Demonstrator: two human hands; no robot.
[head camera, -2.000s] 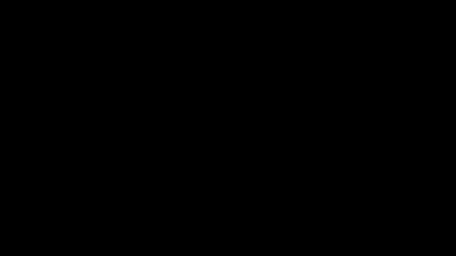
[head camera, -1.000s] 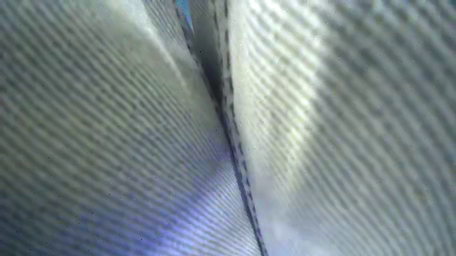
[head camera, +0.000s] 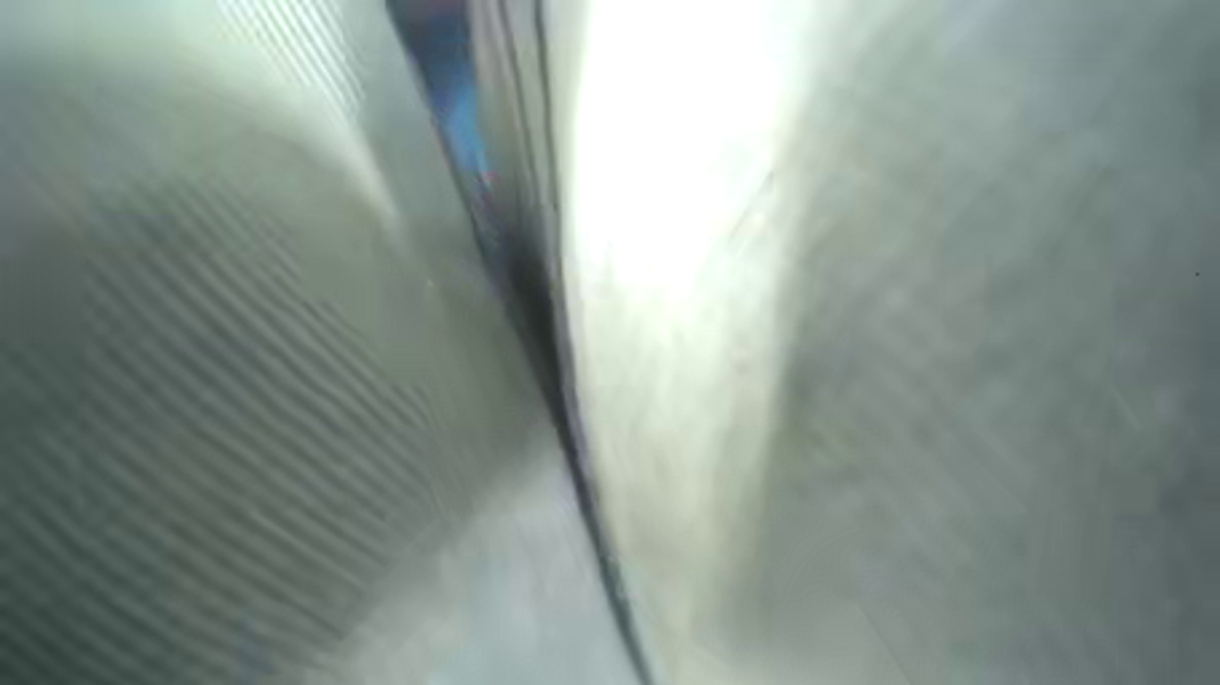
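Observation:
Pale, finely ribbed cloth (head camera: 241, 402) lies right against the camera and fills almost the whole head view. A second, smoother-looking and blurred part of the cloth (head camera: 937, 335) covers the right side, with a bright band along its left part. A dark seam or gap runs between the two from the top, left of centre, down to the bottom middle. Neither my left hand nor my right hand is in view. No workpiece or tool can be made out.
Through the narrow gap at the top a small blue patch (head camera: 462, 121) shows, with a dark reddish area above it. What they are cannot be told. The cloth hides everything else.
The view was black two seconds ago, then showed the ribbed cloth. Since then the gap at the top has widened and shifted left, and the right side has become brighter and more blurred.

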